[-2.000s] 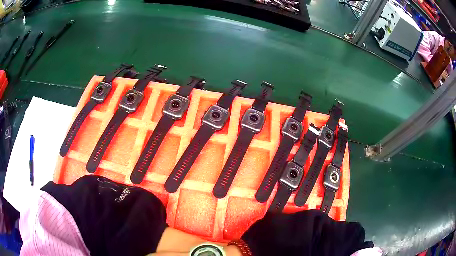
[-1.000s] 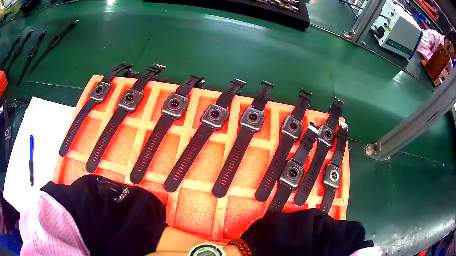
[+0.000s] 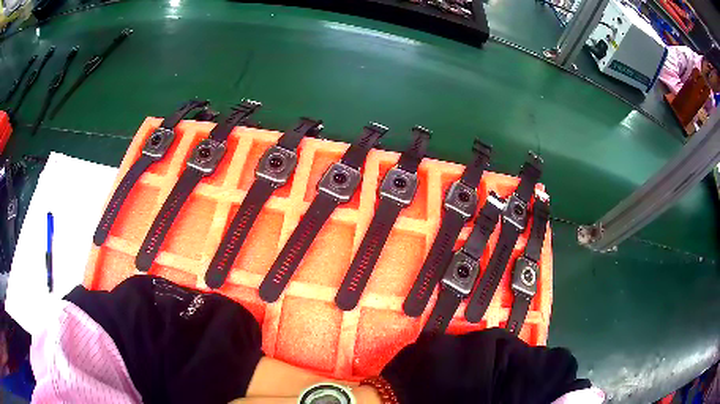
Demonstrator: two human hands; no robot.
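Observation:
An orange-red compartment tray [image 3: 304,316] lies in front of me. Several smartwatches [image 3: 338,181] lie across it face down, with case backs and round sensors up and black straps slanting over the pockets. At the right, two watches [image 3: 460,272] lie lower than the others. My left wrist shows at the bottom edge with a pale wristwatch [image 3: 328,394] and a red bead bracelet [image 3: 382,390]. Both black sleeves lie over the tray's near edge. My left hand is cut off by the bottom edge, and my right hand is out of the picture. What they hold is hidden.
White paper [image 3: 59,189] with a blue pen [image 3: 50,251] lies left of the tray. More black watches [image 3: 91,69] lie on the green bench [image 3: 237,63] at upper left. A metal post [image 3: 655,193], a white-grey box [image 3: 628,47] and a person's pink sleeve [image 3: 680,67] are at right.
The watches at the upper left of the bench have shifted slightly to the right. The tray, its watches and my sleeves show almost no movement.

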